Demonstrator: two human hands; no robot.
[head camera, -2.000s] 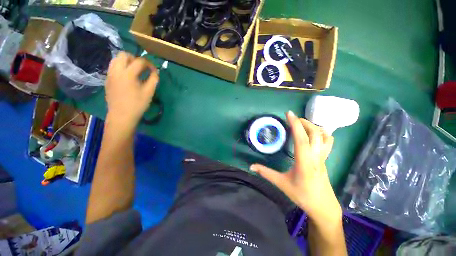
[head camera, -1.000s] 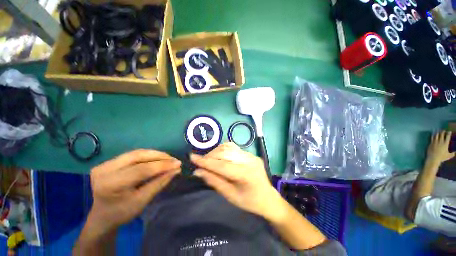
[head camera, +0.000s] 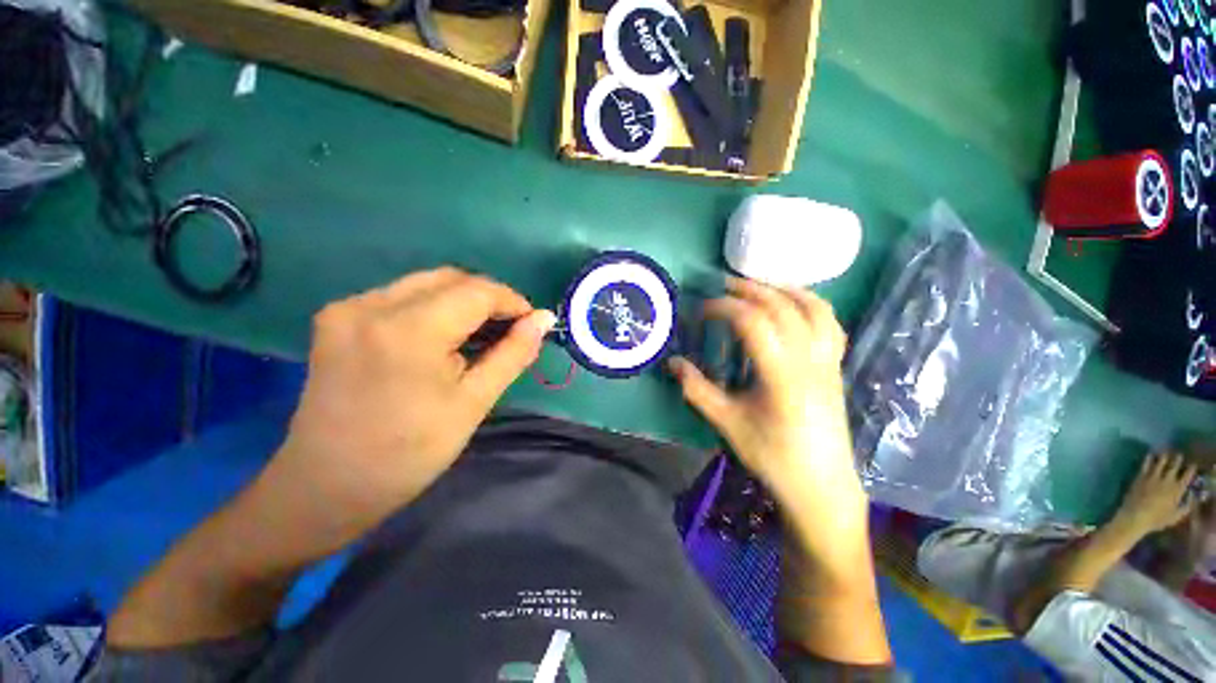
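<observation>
The speaker (head camera: 620, 315) stands on the green bench with its white-ringed logo end facing up. A thin red loop (head camera: 555, 376) shows at its lower left edge. My left hand (head camera: 414, 367) is at the speaker's left side, thumb and forefinger pinched on a small thin strand at its edge. My right hand (head camera: 780, 387) is at the speaker's right, blurred, fingers curved and apart. A dark blurred shape, perhaps a ring, shows between its fingers; whether it is held is unclear.
A white mallet head (head camera: 794, 240) lies behind my right hand. A smaller carton (head camera: 780, 114) holds discs and strips; a larger carton (head camera: 487, 96) is cut off above. A black ring (head camera: 207, 248) lies left. A plastic bag (head camera: 960, 387), red speaker (head camera: 1110, 195) and another person's hand (head camera: 1154, 496) are right.
My hands have moved apart from in front of my body to either side of the speaker. The ring that lay right of the speaker is now blurred or hidden at my right hand.
</observation>
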